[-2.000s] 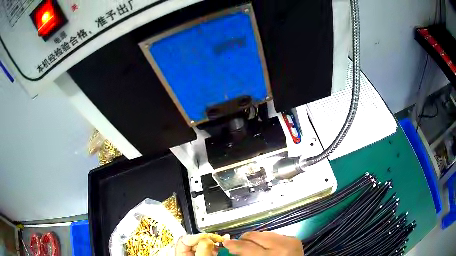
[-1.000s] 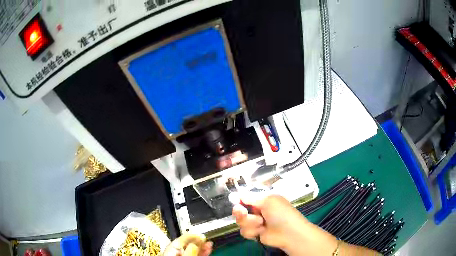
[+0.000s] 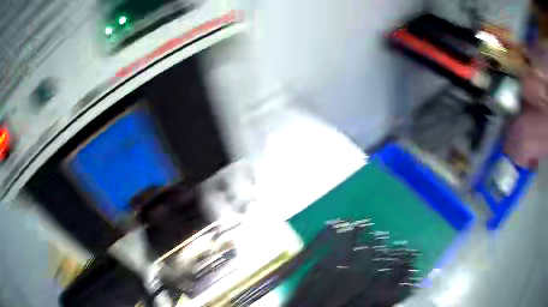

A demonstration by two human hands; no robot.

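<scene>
The view is strongly blurred. A bundle of black coaxial cables point(image 3: 348, 264) lies fanned on the green mat point(image 3: 384, 198), pale ends towards the upper right. The crimping machine's blue ram cover point(image 3: 123, 162) is at the left, with the brightly lit die area point(image 3: 201, 255) below it, too smeared to make out detail. Neither of my hands can be made out in the picture.
A white paper sheet point(image 3: 306, 159) lies right of the machine. The black tray point(image 3: 102, 285) is cut off at lower left. Blue bins point(image 3: 426, 189) stand beyond the mat. A red-lined rack point(image 3: 435, 51) is at upper right, with part of another person point(image 3: 529, 120) at the right edge.
The view has swung right, so the machine now sits further left and tilted. My right hand, earlier at the die, and my left hand, earlier near the tray, no longer show.
</scene>
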